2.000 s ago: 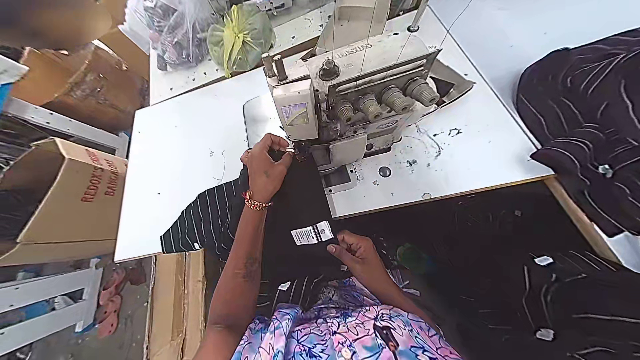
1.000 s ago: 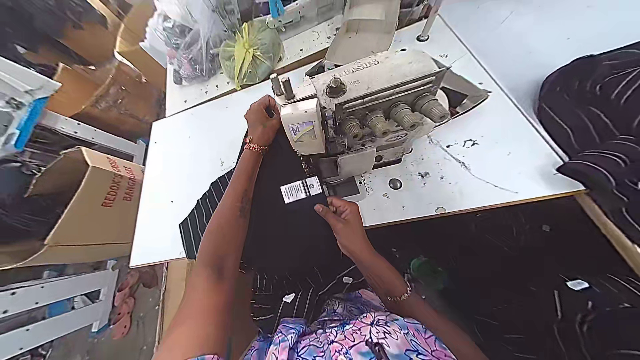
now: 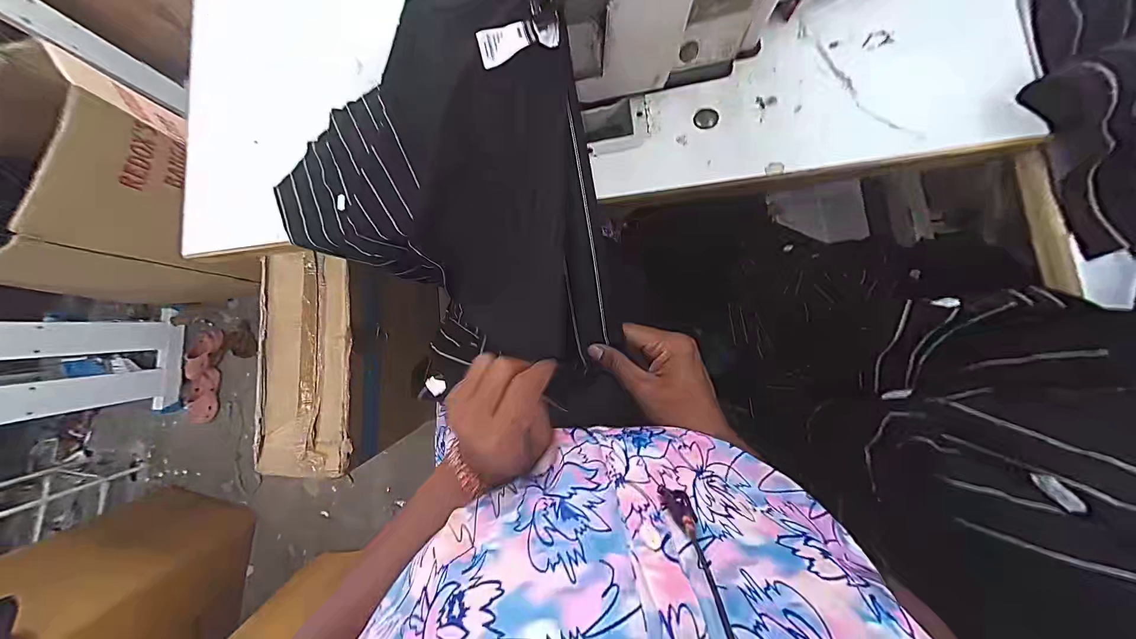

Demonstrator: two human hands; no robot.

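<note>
A black garment with white-striped parts (image 3: 506,204) runs from the sewing machine (image 3: 657,44) down over the table edge to my lap. A white label (image 3: 506,43) lies on it close to the machine. My left hand (image 3: 501,413) has its fingers closed on the garment's lower edge, slightly blurred. Just to the right, my right hand (image 3: 670,373) pinches the same cloth between thumb and fingers, beside a long edge with a pale line. Only the lower front of the machine shows at the top; its needle area is hidden.
The white sewing table (image 3: 253,133) has a wooden front edge. Dark striped cloth (image 3: 1021,408) is heaped at the right. Cardboard boxes (image 3: 98,169) stand at the left, with a white frame (image 3: 89,364) below. Another carton (image 3: 303,373) stands under the table's left front.
Both hands have moved from beside the machine down to the garment's lower edge near my lap. The view has tilted down strongly.
</note>
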